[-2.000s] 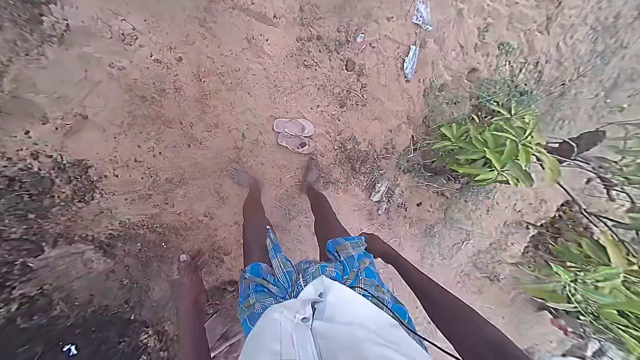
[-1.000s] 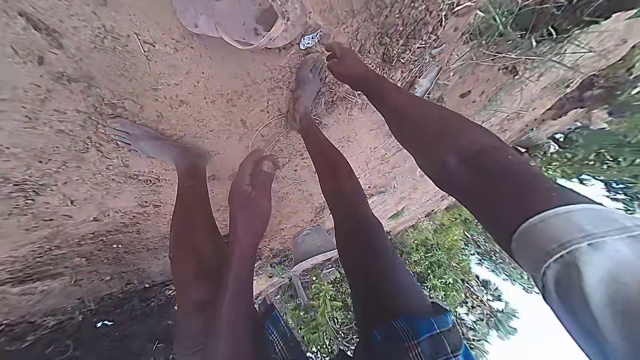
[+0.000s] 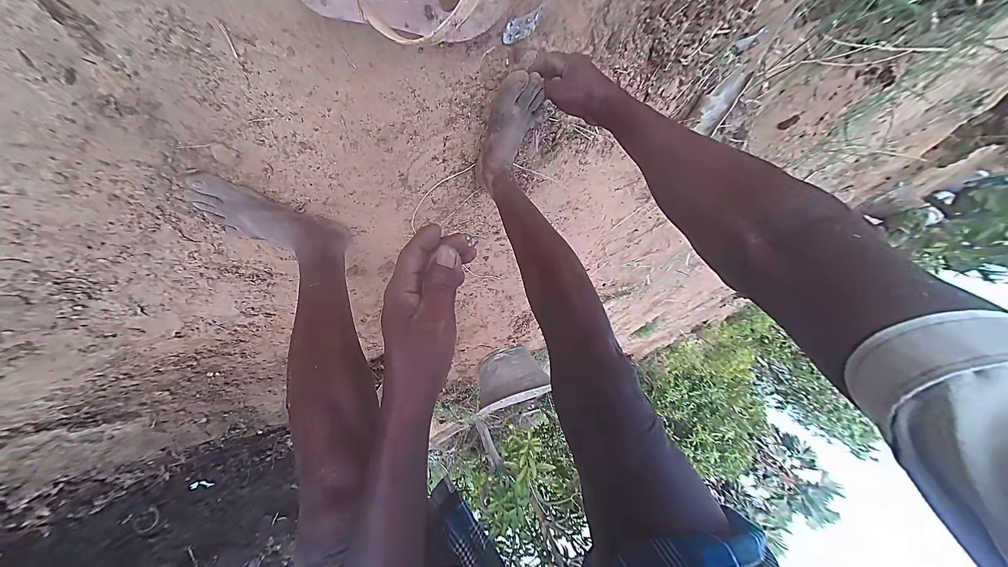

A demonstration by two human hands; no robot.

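My left hand point(image 3: 429, 272) is low between my shins, its thumb and fingers pinched together. A thin pale strand point(image 3: 417, 201) loops up from its fingertips toward my right foot and seems to be held there. My right hand point(image 3: 571, 85) is bent down at the toes of my bare right foot point(image 3: 512, 118), fingers curled. Whether anything is between those fingers cannot be seen. My bare left foot point(image 3: 248, 213) rests flat on the sandy soil, farther left. Pale sandals point(image 3: 441, 20) with a light strap lie at the top edge, partly cut off.
A small shiny wrapper point(image 3: 522, 26) lies beside the sandals. Dry twigs point(image 3: 874, 59) and a crumpled pale scrap point(image 3: 720, 102) are to the right. Behind my legs are a grey tub-like container point(image 3: 512, 378) and green bushes point(image 3: 709, 402). Dark soil point(image 3: 181, 504) is at lower left.
From standing, I have bent far down. My right hand has gone from my thigh to my right toes, and my left hand has come between my shins. The view has swung much closer to the ground.
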